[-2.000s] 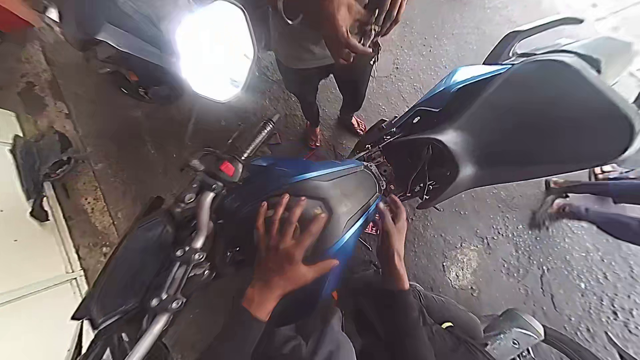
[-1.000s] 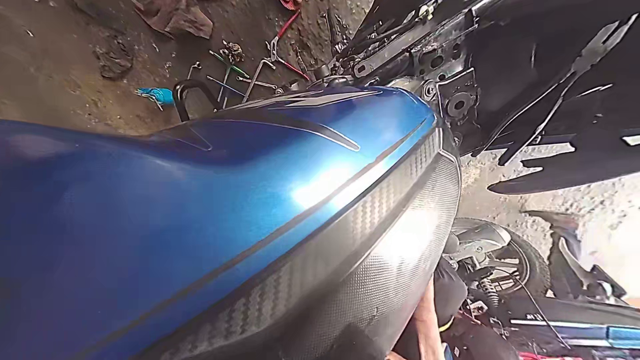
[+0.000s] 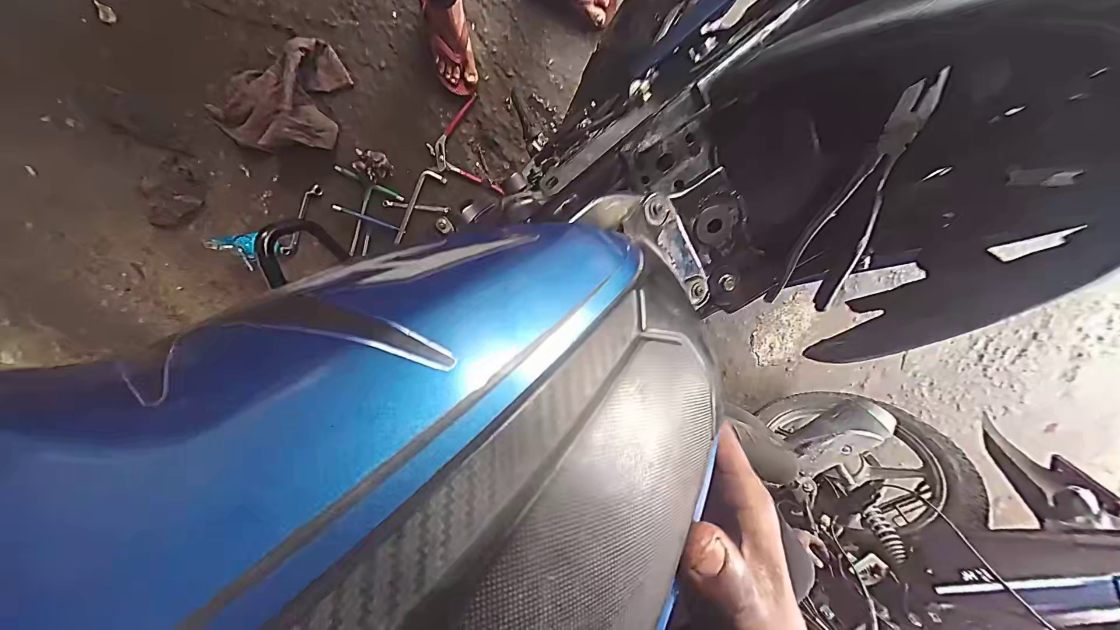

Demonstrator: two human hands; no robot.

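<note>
A blue motorcycle fuel tank cover (image 3: 490, 350) with black textured panels fills the lower left and middle of the head view, very close to the camera. My right hand (image 3: 744, 542) is against the cover's right edge at the bottom. Its thumb and one finger show at that edge; the other fingers are hidden, so its hold is unclear. My left hand is out of view. Beyond the tank's far end is a bare metal frame bracket (image 3: 678, 249) with bolts. The dark underside of the seat section (image 3: 875, 175) reaches to the upper right.
Several hand tools, including a T-handle wrench (image 3: 366, 210) and red-handled pliers (image 3: 442, 157), lie on the ground beside a brown rag (image 3: 293, 96). A person's sandaled foot (image 3: 452, 52) is at the top. Another motorcycle's wheel (image 3: 945, 472) stands at lower right.
The view has moved much closer to the tank. My left hand, on the tank two seconds ago, is out of view. The other person's hands, visible then, have left the view.
</note>
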